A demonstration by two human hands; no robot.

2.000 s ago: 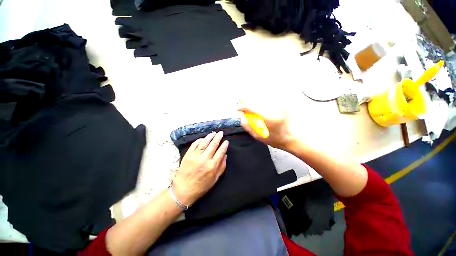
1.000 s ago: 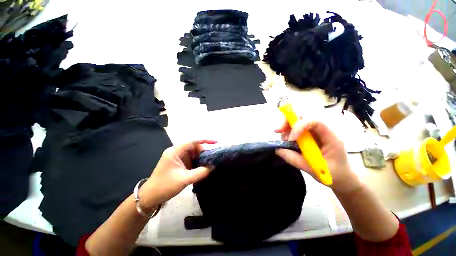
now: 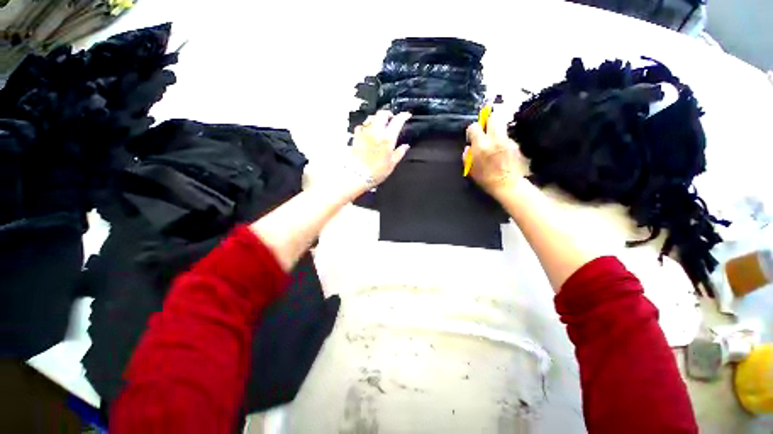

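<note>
A black panel (image 3: 441, 203) lies flat at the near end of the glued stack (image 3: 434, 80), whose overlapping pieces show shiny striped bands. My left hand (image 3: 379, 151) is at the panel's far left corner, fingers around its band edge; the exact fingertip contact is hard to see. My right hand (image 3: 495, 157) is at the far right corner and holds the glue brush (image 3: 476, 142), its yellow handle between the fingers. The brush's dark tip points away from me, beside the stack.
An unglued black panel pile (image 3: 212, 195) and another dark heap (image 3: 80, 110) lie at left. Tangled black strips (image 3: 614, 136) lie at right. A greyish block (image 3: 704, 356), a cut-off yellow pot (image 3: 754, 380) and an orange-brown block (image 3: 747, 273) stand at lower right. The white table (image 3: 424, 314) is glue-stained.
Both hands have moved away from me with the panel, from the table's front edge to the stack. The panel now lies flat there. The brush stays in my right hand.
</note>
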